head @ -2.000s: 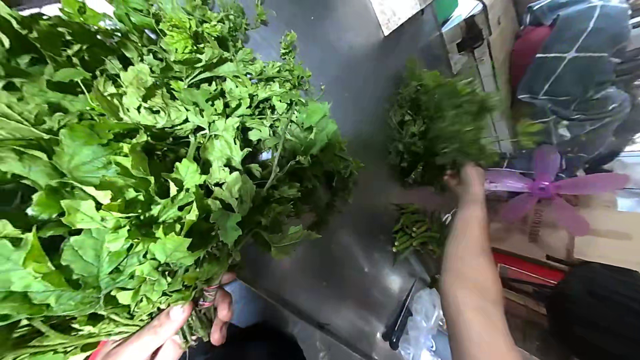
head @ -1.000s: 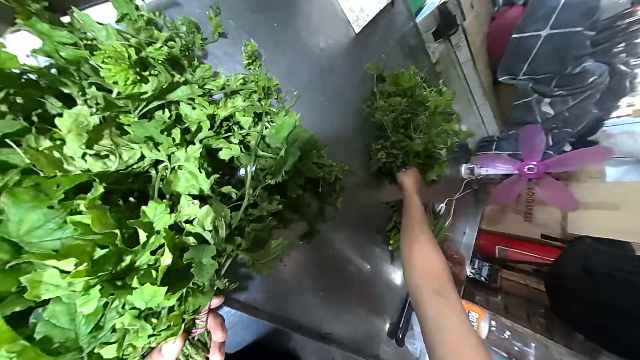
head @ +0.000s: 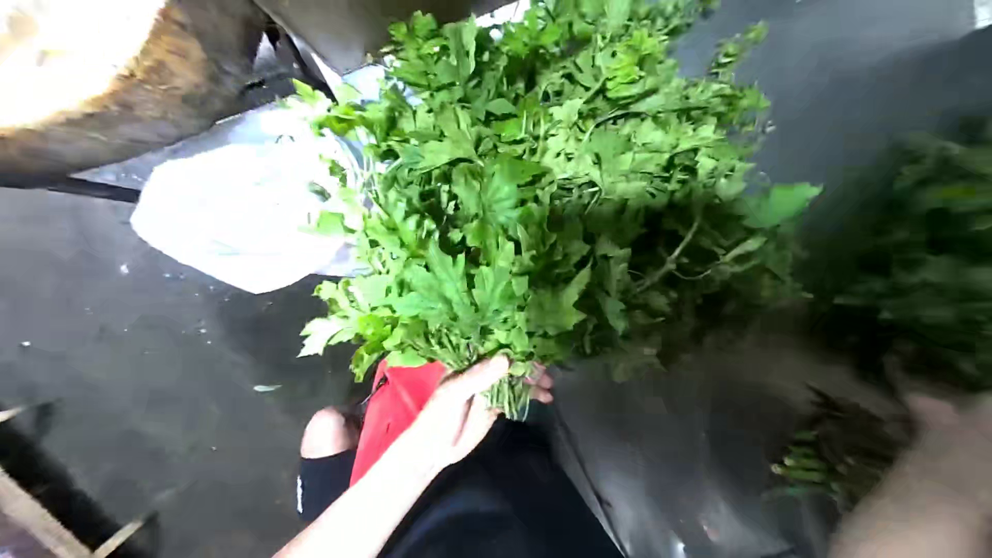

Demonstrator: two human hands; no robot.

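My left hand (head: 465, 407) is closed around the stems of a bunch of leafy greens (head: 496, 287), low in the middle of the head view. The bunch's leaves spread upward, against or over a larger pile of greens (head: 643, 147) on the dark metal table. At the right edge, blurred and dim, my right hand (head: 934, 418) is at the base of another leafy bunch (head: 922, 256); its fingers are hard to make out. Beside that hand, cut stems (head: 814, 465) lie on the table.
A white plastic bag (head: 240, 201) is left of the greens, above the dark floor (head: 194, 434). A brown object with a bright top (head: 116, 85) stands at the upper left. The metal table's surface (head: 659, 449) extends to the right of my legs. Wooden pieces (head: 39, 511) lie at the lower left.
The view has swung far to the left, bringing the floor and white bag into sight. Stems remain in my left hand. The right-hand bunch now appears at the view's edge.
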